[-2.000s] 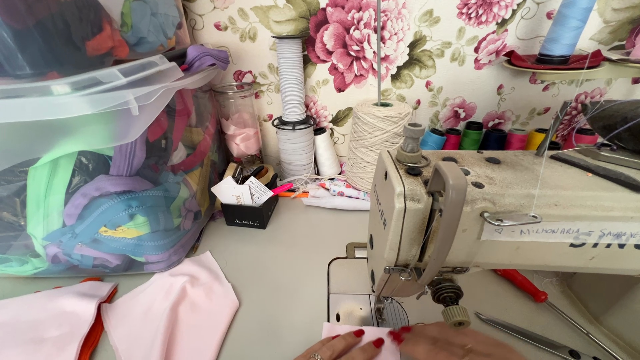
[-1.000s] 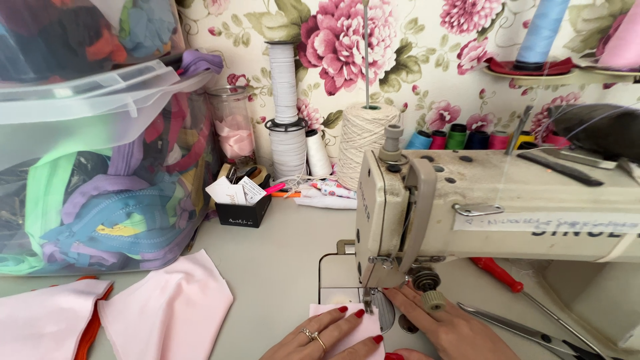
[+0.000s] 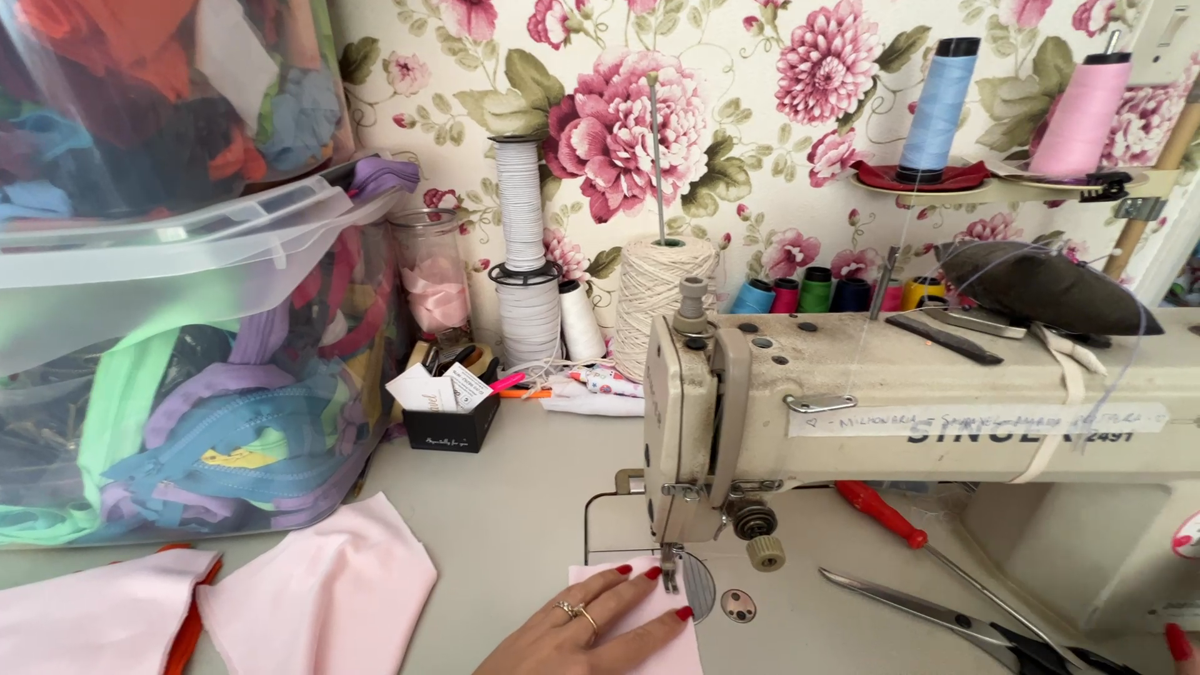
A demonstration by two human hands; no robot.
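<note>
Pale pink fabric (image 3: 656, 633) lies under the presser foot (image 3: 669, 570) of a Singer sewing machine (image 3: 891, 375). My left hand (image 3: 600, 619), with rings and red nails, rests flat on this fabric, fingers spread, its fingertips just left of and below the foot. Of my right hand (image 3: 1178, 647) only a red-nailed fingertip shows at the lower right edge, near the machine's base; what it does is hidden. Between the two hands lie scissors (image 3: 928, 605) with black handles and a screwdriver (image 3: 877, 514) with a red handle.
Other pink pieces (image 3: 323, 591) lie at the lower left, one over red fabric. Behind them stands a clear plastic bin (image 3: 187, 253) of colourful zippers and cloth. A black card box (image 3: 450, 427), elastic spools (image 3: 525, 281) and a cone of cream cord (image 3: 656, 291) stand along the wall.
My right hand has left the fabric beside the presser foot and moved to the far right edge. My left hand stays on the pink fabric. The view has shifted to the right.
</note>
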